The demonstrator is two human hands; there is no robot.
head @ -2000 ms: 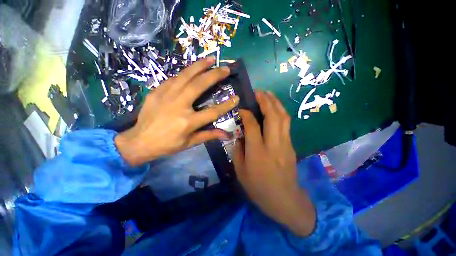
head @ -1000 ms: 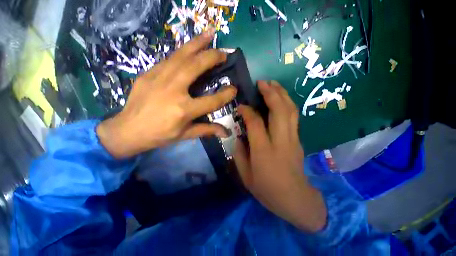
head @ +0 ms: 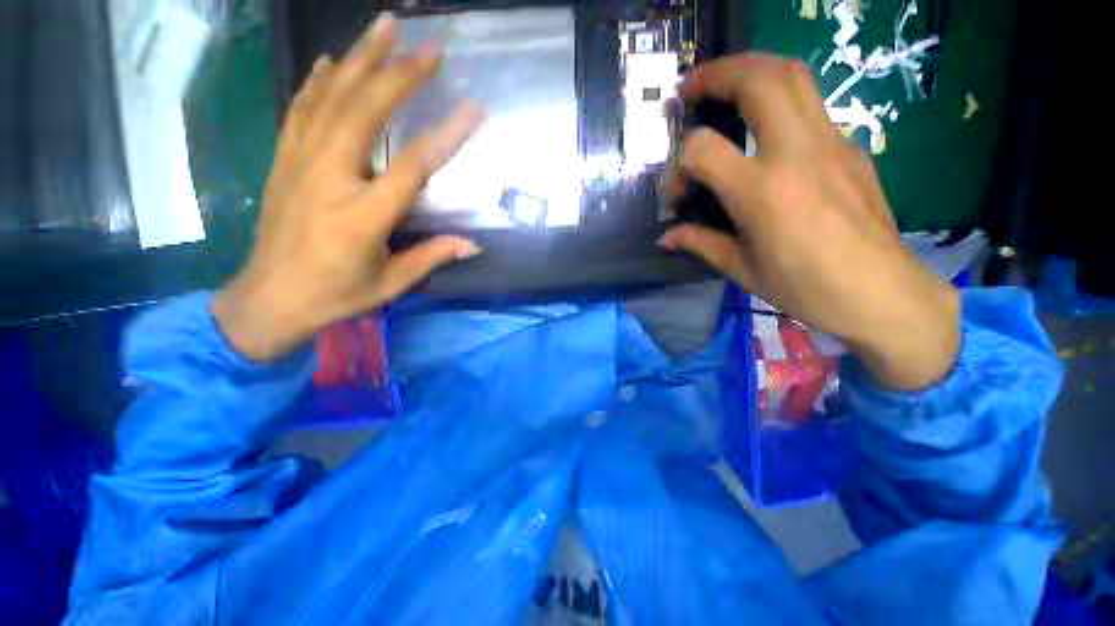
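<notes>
An opened tablet lies flat in a dark frame (head: 538, 272) in front of me. Its large silver battery pack (head: 507, 116) shines with glare, and a small dark-outlined square mark shows near its lower edge. A narrow mainboard strip (head: 651, 98) with white and metallic patches lies right of it. My left hand (head: 336, 184) is spread over the tablet's left side, thumb near the lower edge, with nothing seen in it. My right hand (head: 813, 196) is at the right edge, fingers bent and apart, fingertips beside the mainboard; I see nothing held. The hands cover both side edges.
White strips with yellowish bits (head: 874, 61) lie on the green mat (head: 948, 165) at the upper right. A white sheet (head: 163, 135) lies at the left. Below the bench edge are a blue bin with red scrap (head: 795, 379) at the right and another red-filled one (head: 352, 355) at the left.
The tablet was tilted with both hands close together on the mainboard; now it lies square to me. My hands have moved apart to its two sides. The view has shifted down towards the smock.
</notes>
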